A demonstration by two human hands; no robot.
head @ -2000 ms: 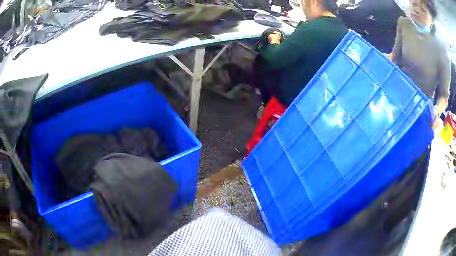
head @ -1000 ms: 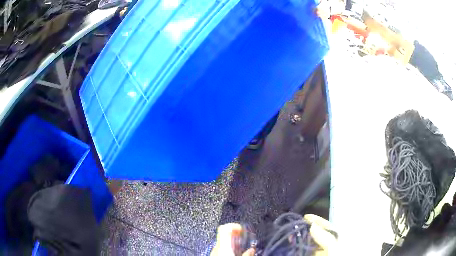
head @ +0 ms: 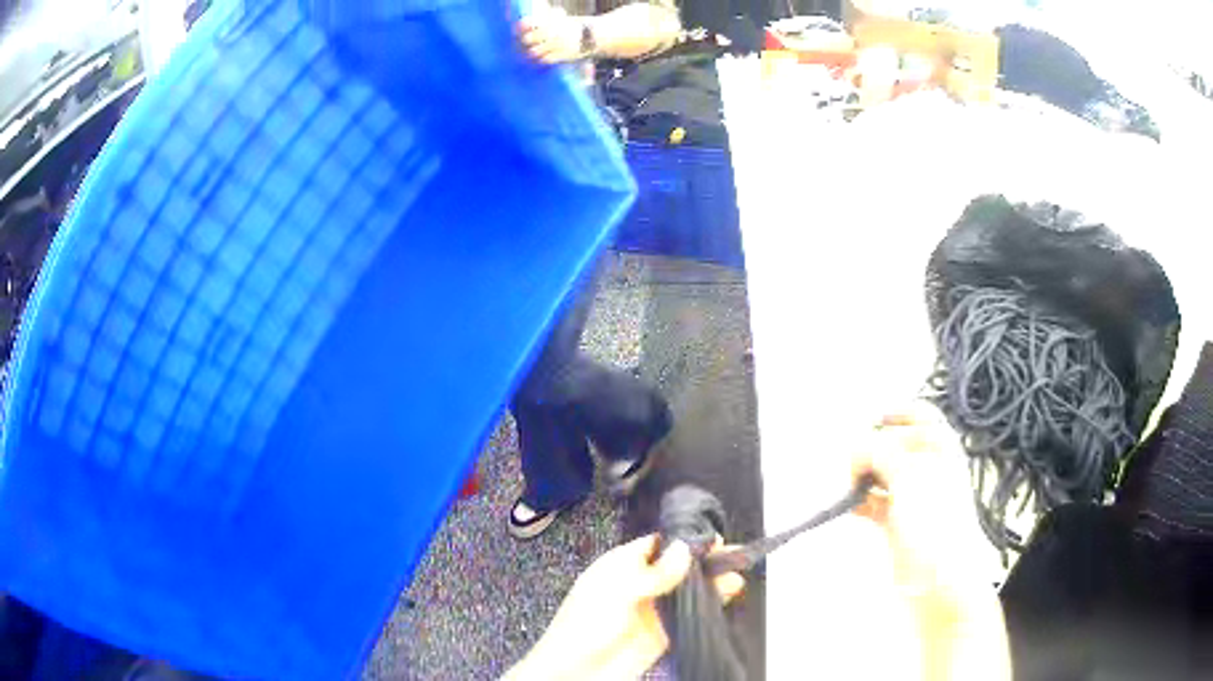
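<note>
My left hand (head: 625, 599) is closed around a hank of dark grey drawcords (head: 692, 532), at the near edge of the white table. The hank's looped top stands above my fingers and its strands hang below. My right hand (head: 911, 486), over the table and washed out by glare, grips a short stretch of cord pulled taut from the hank. A black plastic bag (head: 1157, 286) lies open on the table at the right, with many loose grey cords (head: 1018, 373) in and spilling from it.
A person's hand (head: 552, 37) holds a large blue bin (head: 399, 333) that fills the left side; the person's legs and shoes show beneath. The white table (head: 838, 266) carries red and orange items at its far end. Dark cloth (head: 1184, 466) lies at right.
The view has turned right. The carried blue bin now shows its inside. My hands have risen into fuller view with the cord hank, and my right hand has drawn cord away to the right.
</note>
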